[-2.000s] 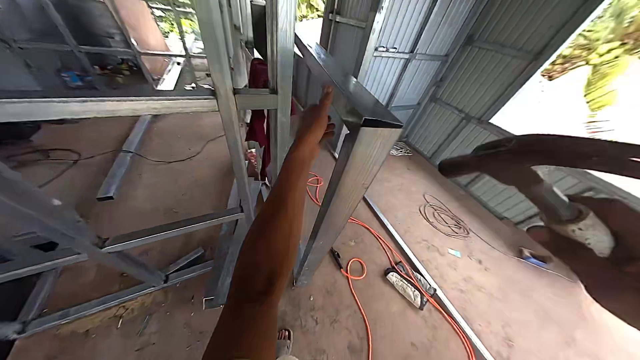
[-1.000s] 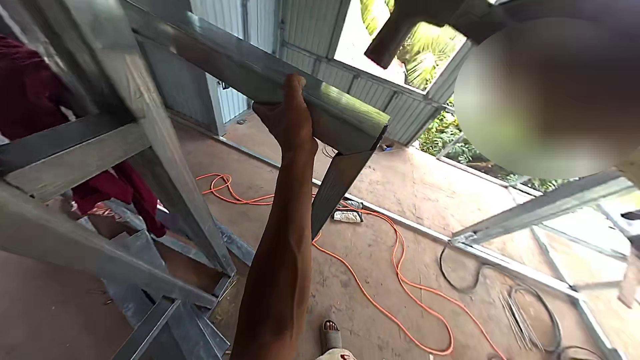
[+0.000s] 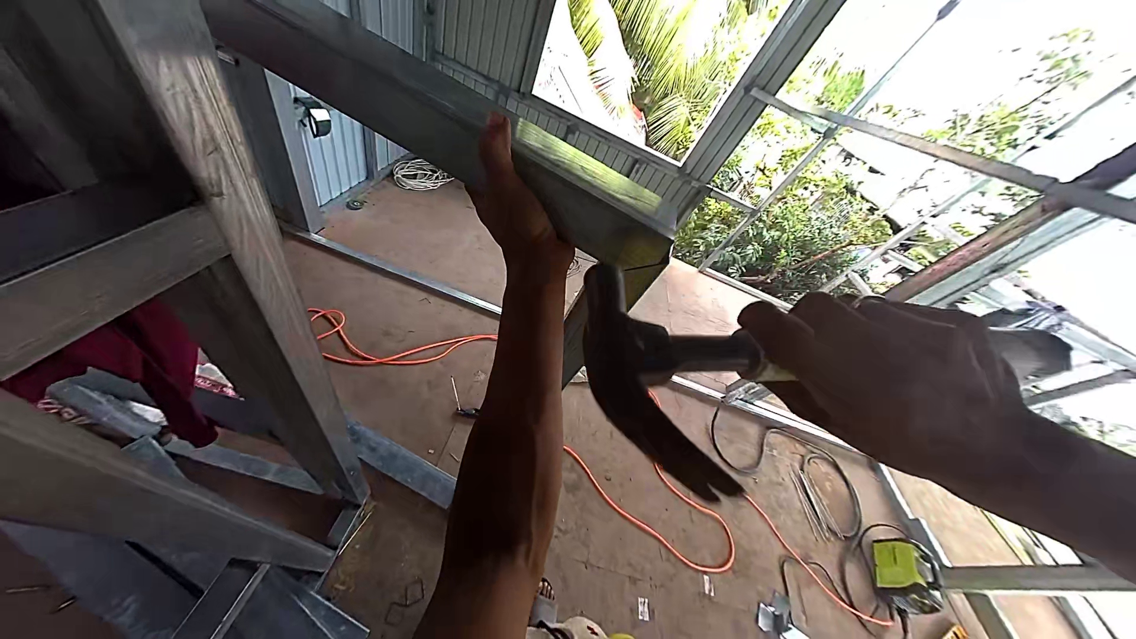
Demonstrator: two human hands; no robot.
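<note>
My left hand (image 3: 519,209) grips a galvanized metal box beam (image 3: 417,115) a little back from its corner, with the thumb against its side. From that corner an upright metal member (image 3: 643,284) goes down, partly hidden by the hammer and my left forearm. My right hand (image 3: 887,382) holds a claw hammer (image 3: 621,355) by the handle. The hammer's striking face is up close to the corner of the beam, and its claw points down to the right. Whether the face touches the metal, I cannot tell.
At the left, a metal stud frame (image 3: 257,231) stands with a dark red cloth (image 3: 160,355) hanging in it. An orange cord (image 3: 639,524) winds over the floor. At the lower right lies a green-and-black power tool or machine (image 3: 901,568) among cables. Open metal wall framing (image 3: 941,151) rises behind.
The hammer has come down from the upper right to the beam's corner, in my right hand. My left hand has stayed on the beam since one second ago. The view has shifted.
</note>
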